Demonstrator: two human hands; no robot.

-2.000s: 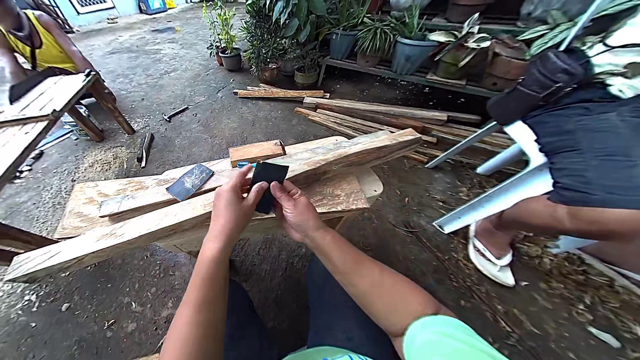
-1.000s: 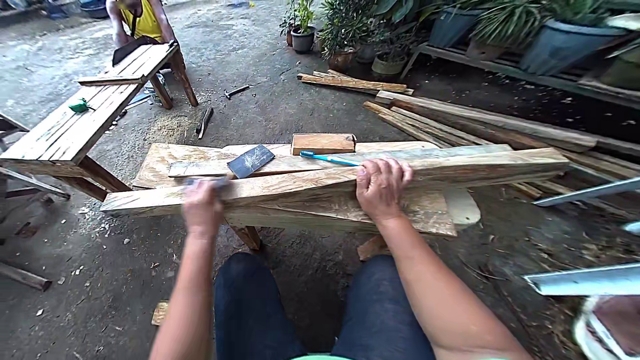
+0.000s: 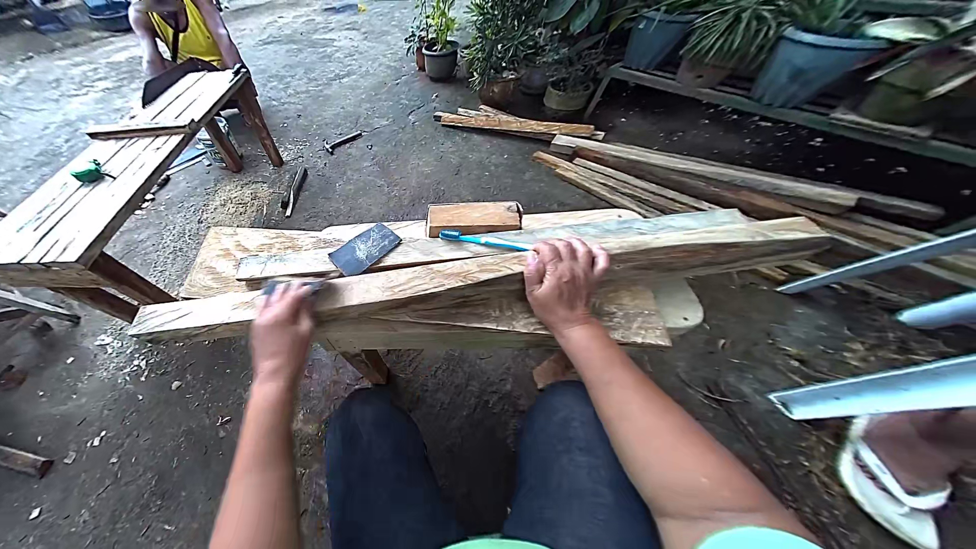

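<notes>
A long wooden beam (image 3: pixel 427 284) lies across a low wooden bench (image 3: pixel 488 335). My left hand (image 3: pixel 284 328) presses a dark piece of sandpaper (image 3: pixel 293 287) on the beam's top near its left end. Fingers curled over the far edge, my right hand (image 3: pixel 566 282) grips the beam right of its middle. Behind the beam a second dark sandpaper sheet (image 3: pixel 364 248), dusted with pale powder, rests on a thin board (image 3: pixel 286 264). A blue toothbrush (image 3: pixel 484 241) lies close to my right hand, in front of a small wooden block (image 3: pixel 474 219).
At the left stands a slatted wooden table (image 3: pixel 114 183) with a green tool (image 3: pixel 90 171); a person in yellow (image 3: pixel 191 34) sits behind it. A hammer (image 3: pixel 343 142) and loose timber (image 3: pixel 701 175) lie on the ground. Metal legs (image 3: pixel 877 385) and a sandaled foot (image 3: pixel 900 465) are at right.
Two seconds ago both hands held the dark piece above the bench; now it is under my left hand on the beam, and my right hand grips the beam. The view has shifted.
</notes>
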